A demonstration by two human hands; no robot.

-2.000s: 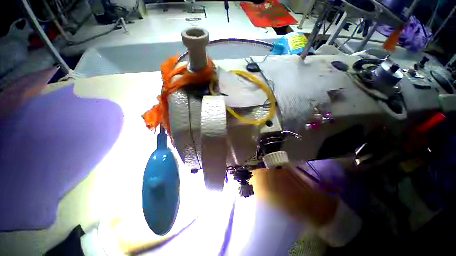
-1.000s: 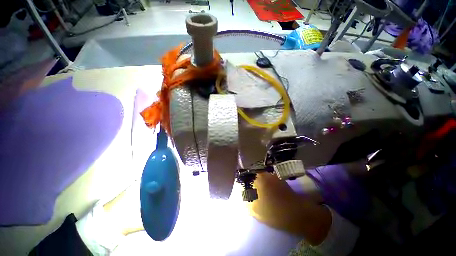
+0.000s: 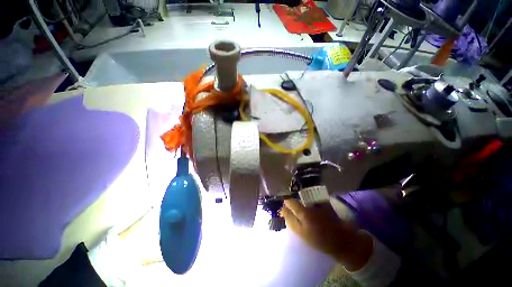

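The off-white sewing machine head (image 3: 245, 174) stands in front of me. Pale lilac cloth (image 3: 300, 260) lies below it, mostly washed out by the lamp glare. Another cloth part with a thin dark edge line (image 3: 160, 132) shows left of the head. My right hand (image 3: 320, 227) is at the needle area, below and behind the pale ribbed knob; its fingertips are partly hidden, and its grip is unclear. My left hand (image 3: 137, 227) is at the lower left, behind the blue lamp (image 3: 180, 224), overexposed and mostly hidden. The needle is not visible.
A large purple panel (image 3: 62, 174) lies flat at the left. Orange cloth (image 3: 213, 100) is tied around the post, and a yellow ring (image 3: 310, 126) lies on the head. The machine arm (image 3: 353, 106) extends right. A red item (image 3: 305, 17) lies on the table behind.
The right hand has moved from lower right up to the needle area since the oldest frame. The cloth with the dark edge line has come into view left of the head. The view has shifted slightly.
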